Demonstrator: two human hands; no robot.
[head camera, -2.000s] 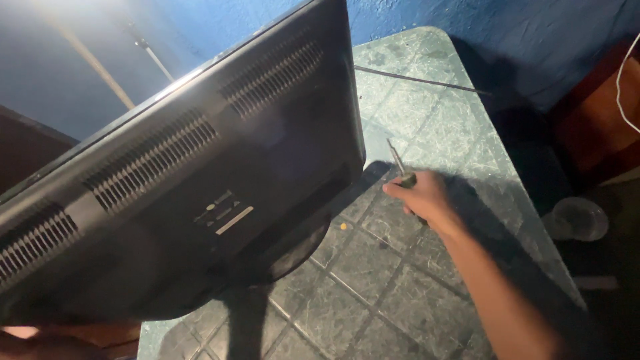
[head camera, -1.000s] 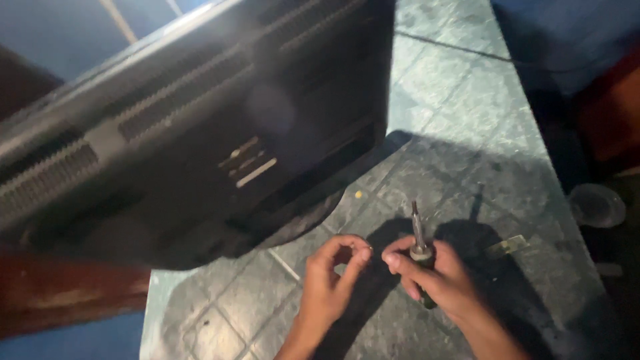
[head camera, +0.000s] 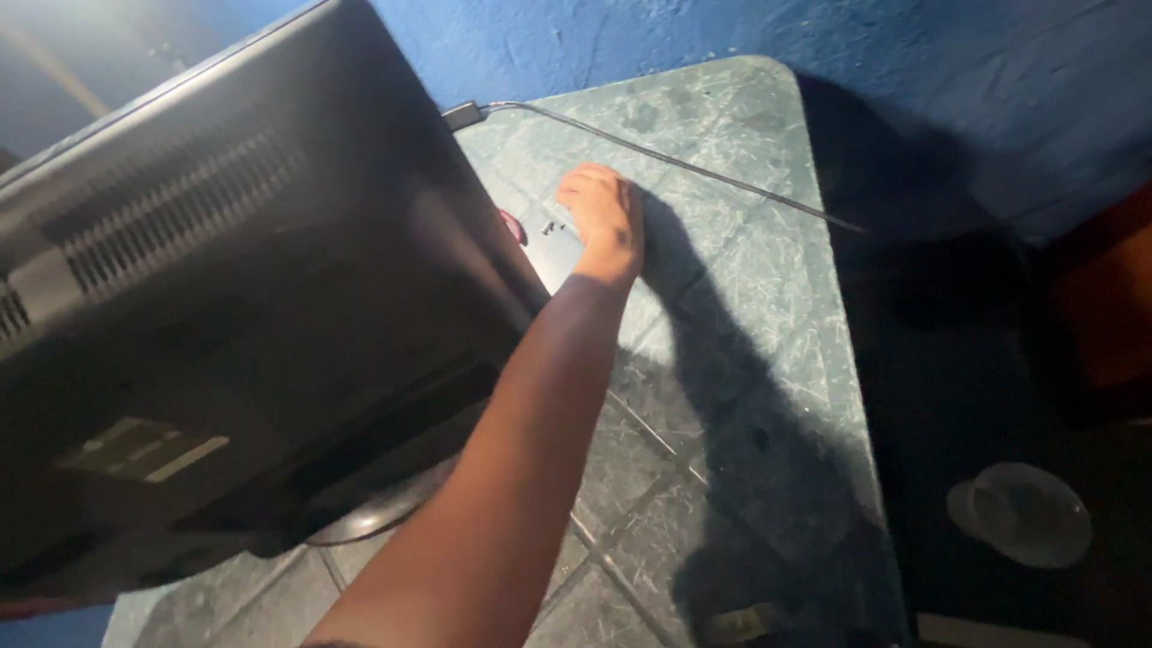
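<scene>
My left hand reaches across the green, scratched tabletop, palm down beside the right edge of a black monitor or television seen from behind. Its fingers are bent near the surface; whether they hold anything is hidden. Small dark screws lie just left of the wrist. A reddish round object shows partly from behind the screen's edge. The glossy stand base sits under the screen, partly behind my forearm. My right hand is out of view, and no screwdriver is seen.
A dark cable runs from a small box-like connector over the table's right edge. Behind the table is a blue wall. A clear plastic container is low on the right. A small yellowish piece lies at the table's near part.
My left hand has moved from beside my right hand to the far part of the table. My right hand, earlier holding a screwdriver, has left the view. The view has shifted.
</scene>
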